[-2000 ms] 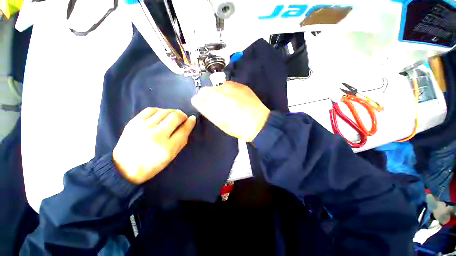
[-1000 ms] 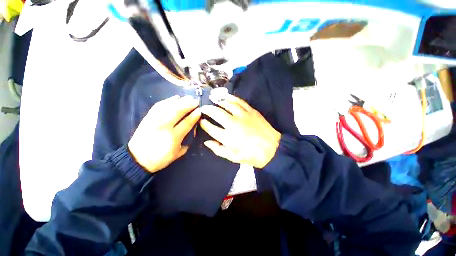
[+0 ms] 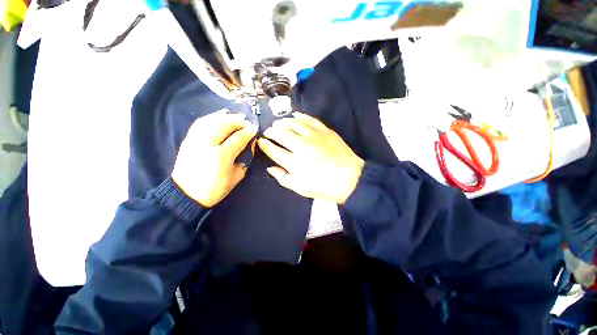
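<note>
A navy garment panel lies under the needle area and hangs over the table's front edge. The presser foot stands just beyond my fingertips, with a round metal dial beside it. My left hand rests on the panel left of the foot, thumb and fingers pinching the cloth. My right hand is right beside it, its fingertips on the same spot of cloth. The pinched edge is mostly hidden by my fingers.
The white machine head spans the top. Red-orange scissors with dark-tipped snips lie on the right of the white table. A black phone lies behind the cloth. An orange cord hangs at the right end.
Since the oldest frame, both hands have come together just in front of the foot, and my right hand has drawn back from beside it. The camera view has shifted slightly.
</note>
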